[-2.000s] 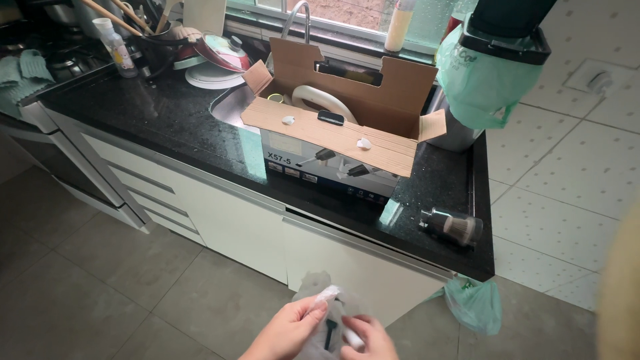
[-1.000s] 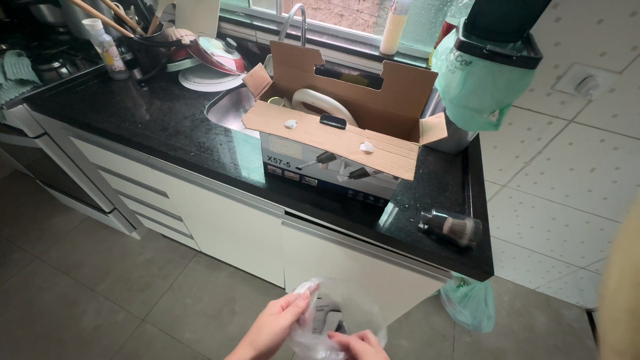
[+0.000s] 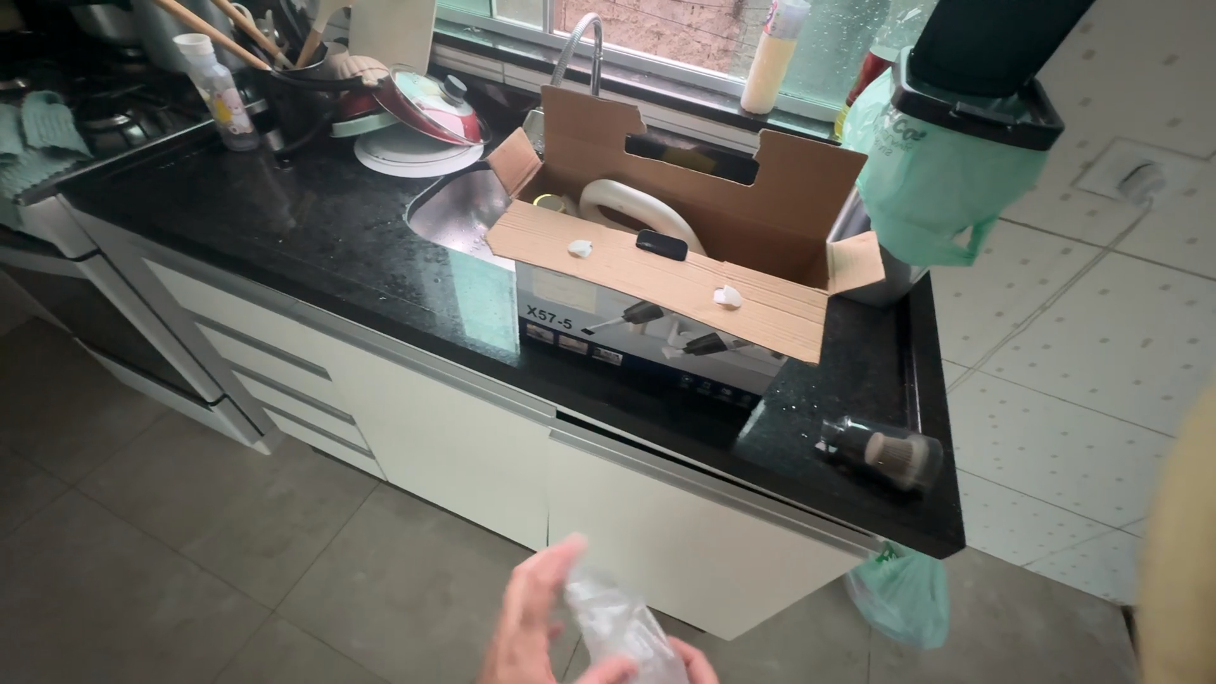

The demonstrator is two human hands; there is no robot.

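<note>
At the bottom of the view, my left hand (image 3: 541,617) has its blurred fingers spread along the left side of a clear plastic bag (image 3: 622,622), its thumb touching the bag low down. My right hand (image 3: 695,660) is mostly cut off by the lower edge; its fingers lie against the bag's right side. What the bag contains cannot be made out. Beyond the hands, an open cardboard box (image 3: 655,275) stands on the black stone counter, with a white curved part (image 3: 641,204) inside and a small black piece (image 3: 661,245) on its front flap.
A clear cup-shaped container with a filter (image 3: 883,454) lies on its side near the counter's right corner (image 3: 936,532). The sink (image 3: 461,211) is left of the box, with plates (image 3: 413,152) behind. A bin with a green bag (image 3: 950,171) hangs at right; another green bag (image 3: 902,594) hangs below.
The bag was spread wide between both hands and is now bunched narrower. A dark item seen inside it earlier no longer shows. My left hand's fingers have opened out.
</note>
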